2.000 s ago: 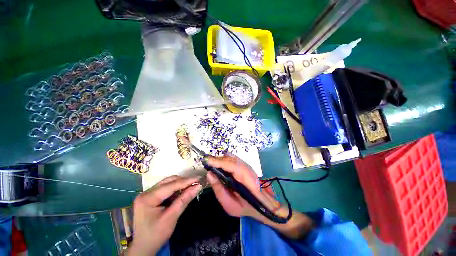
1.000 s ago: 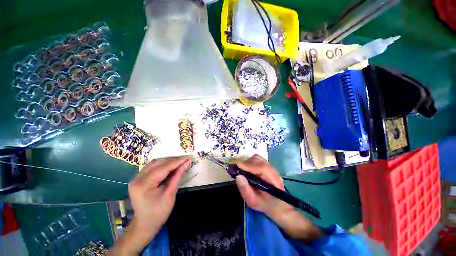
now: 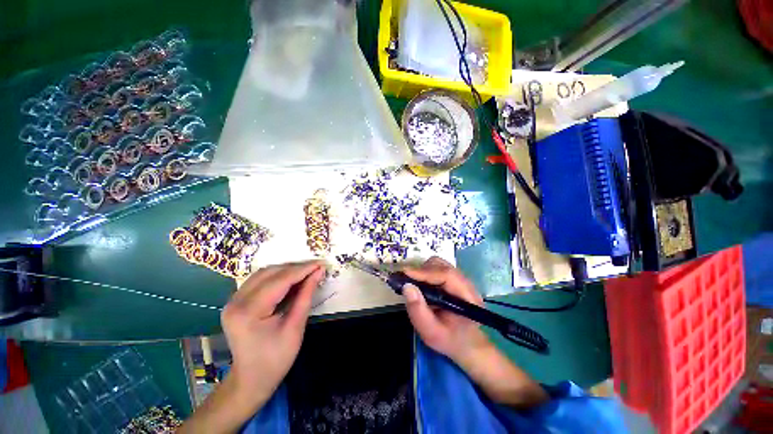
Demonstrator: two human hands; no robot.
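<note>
My right hand (image 3: 436,309) holds a black soldering iron (image 3: 475,312), its metal tip pointing left to small parts at the front of the cream board (image 3: 364,293). My left hand (image 3: 269,318) has thumb and fingertips pinched on something thin, likely solder wire; a thin silver line (image 3: 127,290) runs to that hand from the left. A short row of copper-coloured ring coils (image 3: 318,222) lies mid-board, above the fingertips. Loose small components (image 3: 394,212) are heaped to its right. Ring assemblies (image 3: 219,242) are piled at the board's left edge. The fingers hide what exactly is pinched.
A translucent hood (image 3: 309,102) hangs over the board's back edge. A round tin (image 3: 439,133) and yellow bin (image 3: 500,51) stand behind. A blue soldering station (image 3: 581,186) and iron stand (image 3: 675,229) are right, a red gridded tray (image 3: 695,339) lower right, a clear blister tray (image 3: 119,136) far left.
Since the oldest frame, my right hand and iron have moved right, away from my left hand, and the iron lies flatter. The view has shifted. Little differs from one second ago.
</note>
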